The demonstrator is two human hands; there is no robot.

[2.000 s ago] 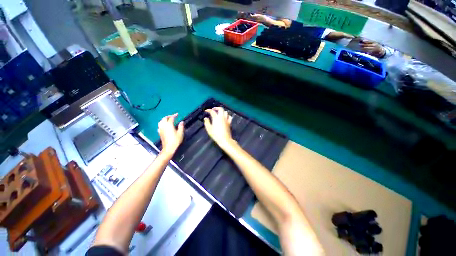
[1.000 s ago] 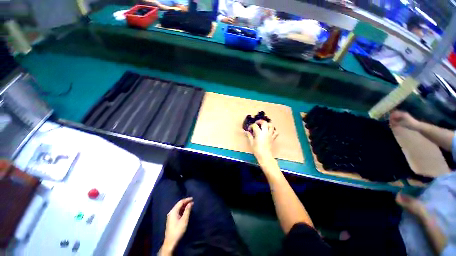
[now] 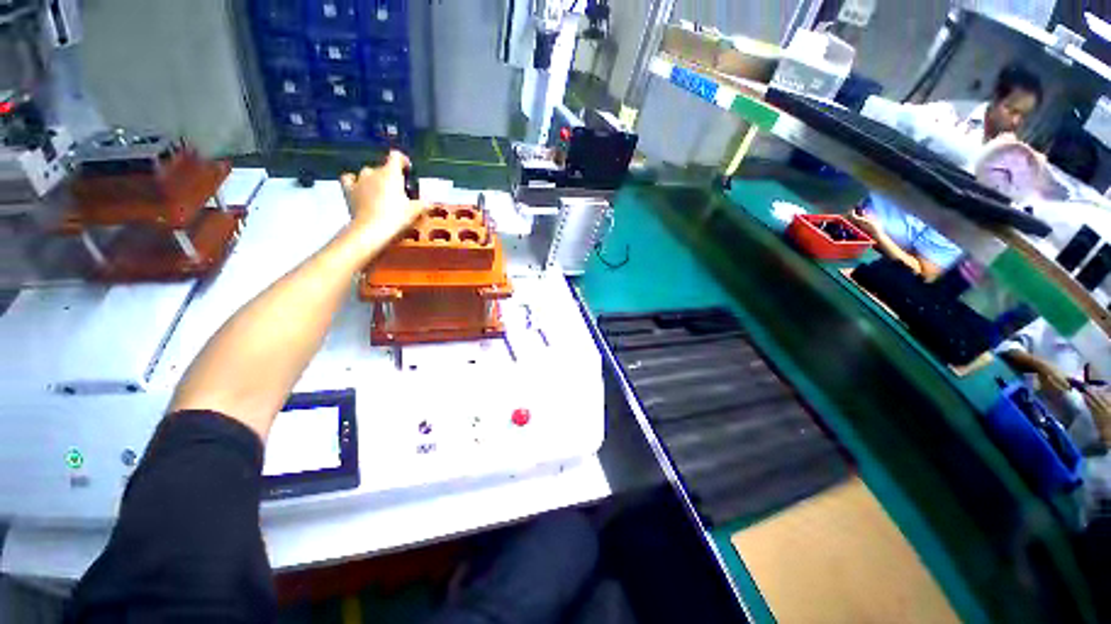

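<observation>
My left hand [image 3: 380,198] is at the back left corner of the right orange-brown fixture [image 3: 436,258], my arm reaching over the white machine top. A small dark thing shows at my fingertips; whether I hold it or it stands behind them, I cannot tell. The fixture's top block has two rows of round holes, and no cover plate lies on it. Whether parts sit in the holes is too small to tell. My right hand is not in view.
The left fixture [image 3: 152,207] bears a silver cover plate. A touchscreen [image 3: 305,441] and red emergency stop [image 3: 520,417] are at the front. Right are a black tray [image 3: 731,408] and cardboard sheet [image 3: 847,561]. Beyond, people work at a green bench.
The view has swung left from the bench to the machine. My left hand has gone from above my lap to the right fixture. My right hand, earlier on black parts on the cardboard, has left view.
</observation>
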